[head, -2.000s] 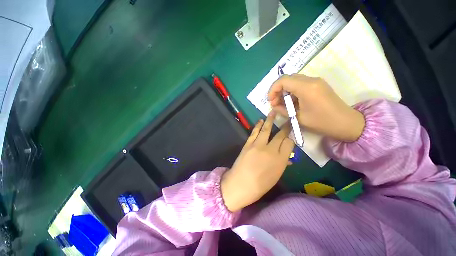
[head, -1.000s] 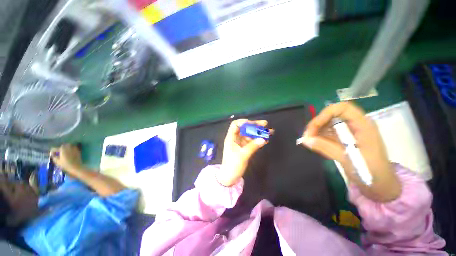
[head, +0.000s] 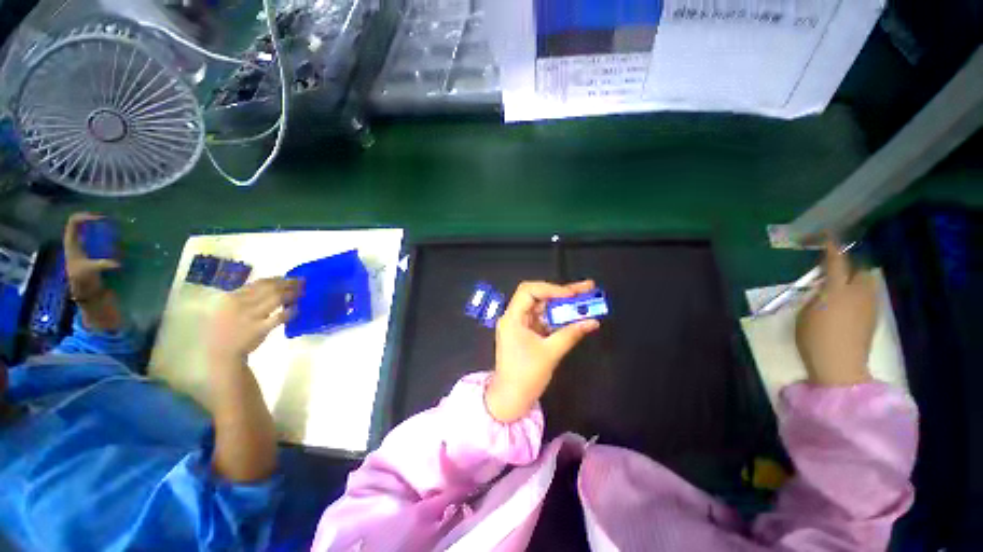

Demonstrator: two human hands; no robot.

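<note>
My left hand (head: pixel 528 350) holds a blue mini camera unit (head: pixel 578 308) between thumb and fingers, above the black tray (head: pixel 658 367). A pale face with a dark round spot shows on it. Two more blue units (head: pixel 485 305) lie side by side in the tray's left compartment, just left of my left hand. My right hand (head: pixel 838 323) is over the yellow paper (head: pixel 771 345) right of the tray, one finger extended forward. A thin pen-like line shows beside its fingers, but blur hides whether it is gripped.
A co-worker in blue sleeves (head: pixel 129 431) works at left, with hands near a blue bin (head: pixel 329 293) on a pale mat (head: pixel 323 404). A white fan (head: pixel 106 124) stands far left. A chart sheet (head: pixel 733 65) hangs ahead. A metal post (head: pixel 905 162) rises at right.
My right hand has moved right, from beside the unit to over the paper. My left hand still holds the blue unit, now slightly further right in view. The co-worker's hand has reached the blue bin.
</note>
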